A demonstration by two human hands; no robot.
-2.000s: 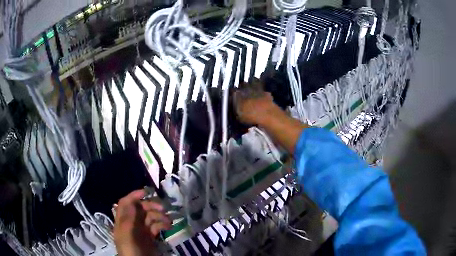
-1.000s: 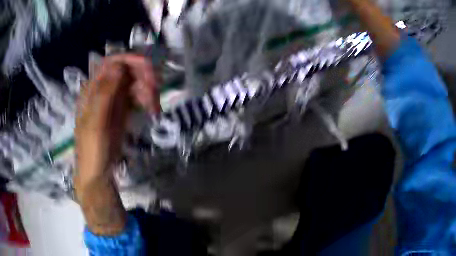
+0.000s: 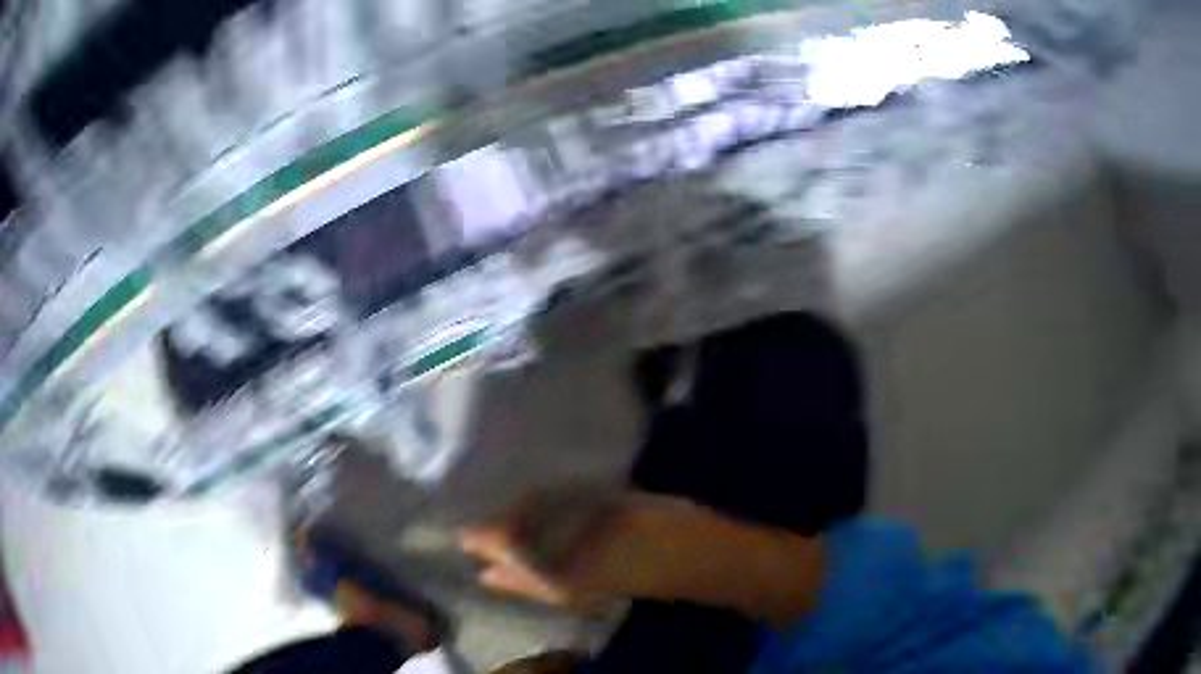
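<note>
The head view is strongly blurred. My right hand (image 3: 540, 553) reaches in from the right at the bottom centre, its blue-sleeved arm behind it. Its fingers point left and look apart, with nothing visible in them. My left hand cannot be made out; a small skin-coloured patch at the bottom edge may be part of it. The phone rack's shelf edge (image 3: 316, 178), with a green strip, curves across the upper left. Racked phones (image 3: 481, 198) below it show as smeared pale and dark faces.
White cables (image 3: 428, 428) hang under the lower shelf. My black-trousered knee (image 3: 771, 415) is right of centre. A foot in a dark blue slipper (image 3: 356, 579) is at the lower left, near a white surface (image 3: 119, 579). A grey surface lies at the right.
The view has tipped down, so the rack sits higher. My right hand has come down from the rack to the bottom centre. My left hand, raised at the left before, has dropped from there.
</note>
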